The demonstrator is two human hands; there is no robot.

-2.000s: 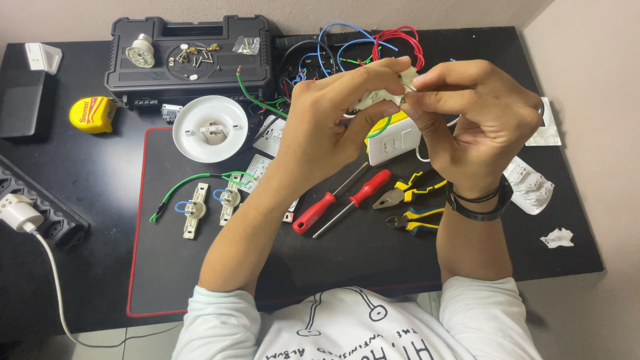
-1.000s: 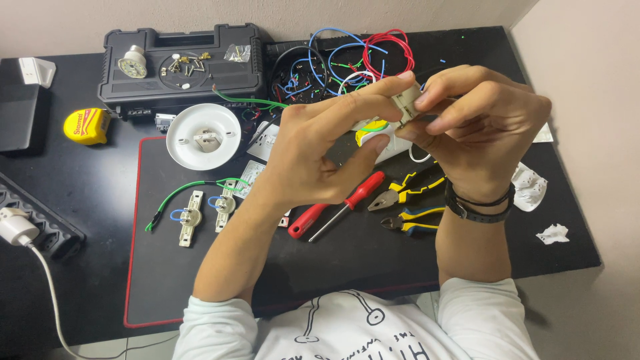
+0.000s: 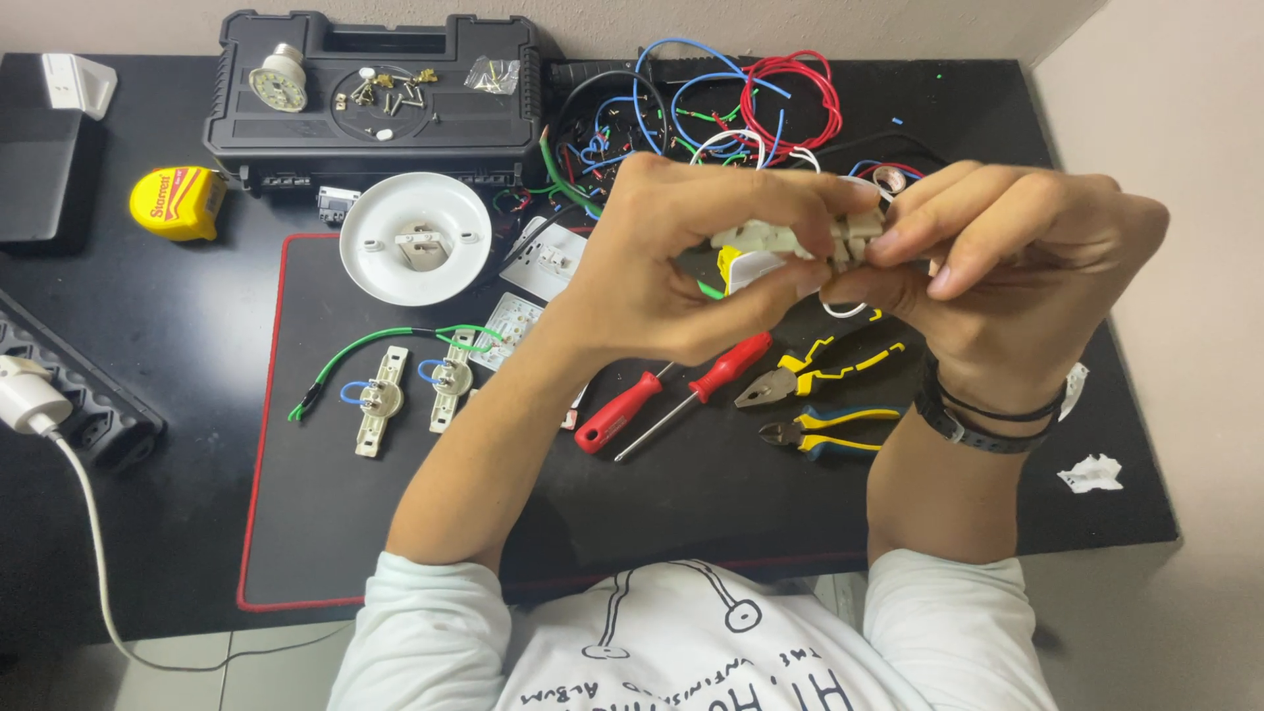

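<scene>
Raised above the desk, my left hand [image 3: 706,262] and my right hand [image 3: 987,257] pinch a cream plastic electrical part [image 3: 854,237] between them; its exact kind is partly hidden by the fingers. Below them lie two red-handled screwdrivers [image 3: 731,365], combination pliers [image 3: 765,387] and diagonal cutters [image 3: 785,433] with yellow and dark grips. To the left, two cream socket modules with blue wire loops [image 3: 380,399] rest on the black mat, with a green wire [image 3: 360,343] beside them. A round white lamp holder base [image 3: 415,281] is farther back.
A black tool case [image 3: 375,148] at the back bears an LED bulb [image 3: 279,79] and loose screws. Coiled red wire [image 3: 829,109] and tangled wires lie beside it. At left are a yellow Starrett tape measure [image 3: 178,202] and a power strip [image 3: 94,420]. Crumpled paper [image 3: 1091,474] lies right.
The cream part, held fairly upright a second ago, is now turned more sideways between my fingers. Both hands remain raised over the desk.
</scene>
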